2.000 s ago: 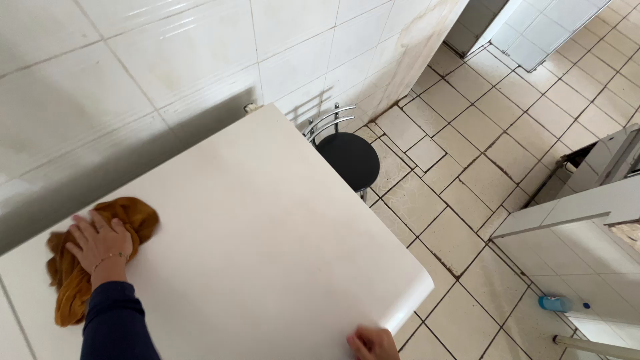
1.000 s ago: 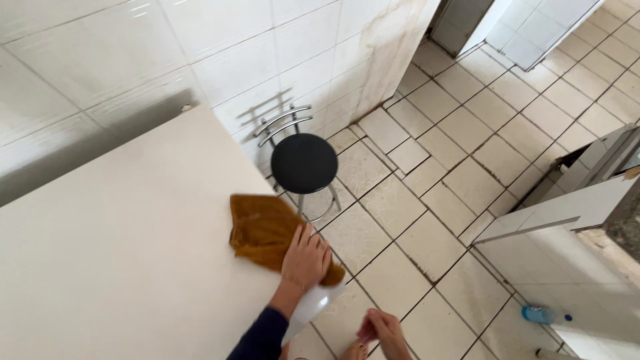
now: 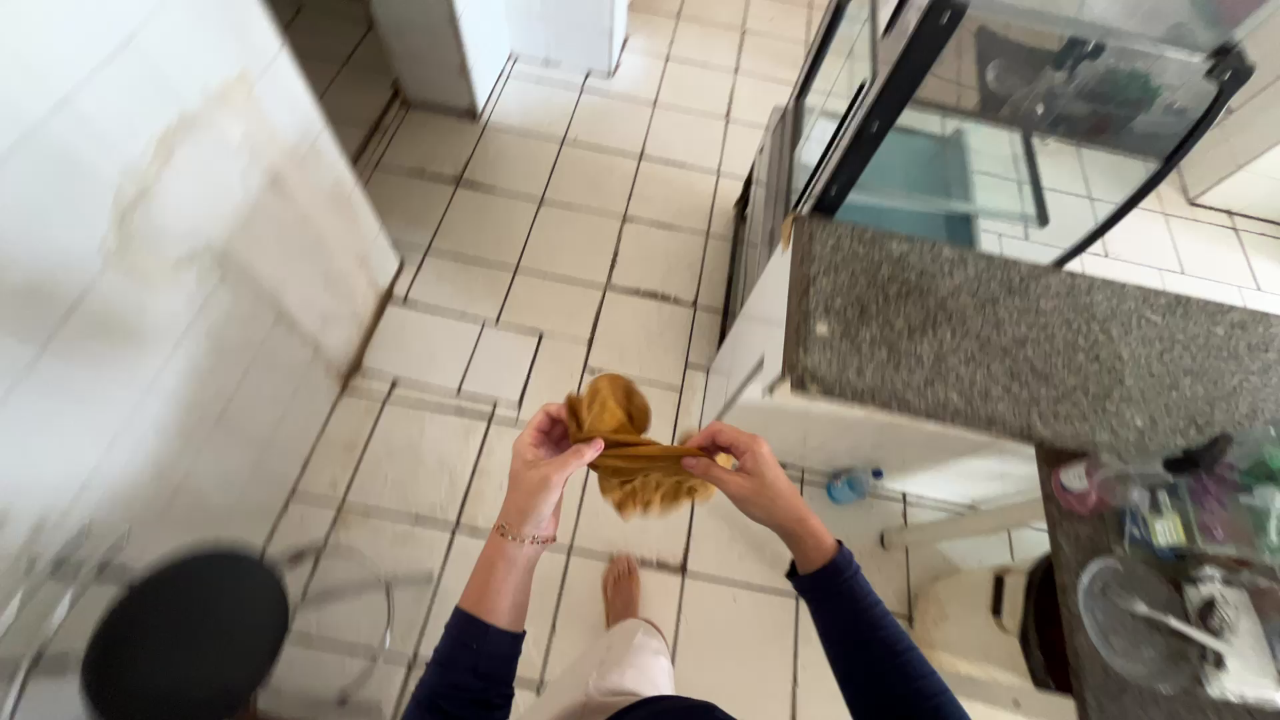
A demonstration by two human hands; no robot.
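Between my two hands a mustard-brown cloth point(image 3: 650, 470) hangs bunched in the air above the tiled floor. My left hand point(image 3: 548, 462), with a thin bracelet at its wrist, pinches the cloth's left end between thumb and fingers. The right end is pinched by my right hand point(image 3: 748, 475). Part of the cloth bulges up near my left hand, and a crumpled part hangs below the stretched edge.
A round black stool point(image 3: 187, 635) stands at lower left beside the tiled wall point(image 3: 170, 250). To the right are a granite counter point(image 3: 960, 330) with a glass display case point(image 3: 960, 180), a blue bottle point(image 3: 853, 485) on the floor, and a cluttered dark counter point(image 3: 1090, 600).
My left hand has lifted the cloth off the white tabletop, and my right hand, seen without the cloth before, now holds its other end. The view has swung right, away from the table.
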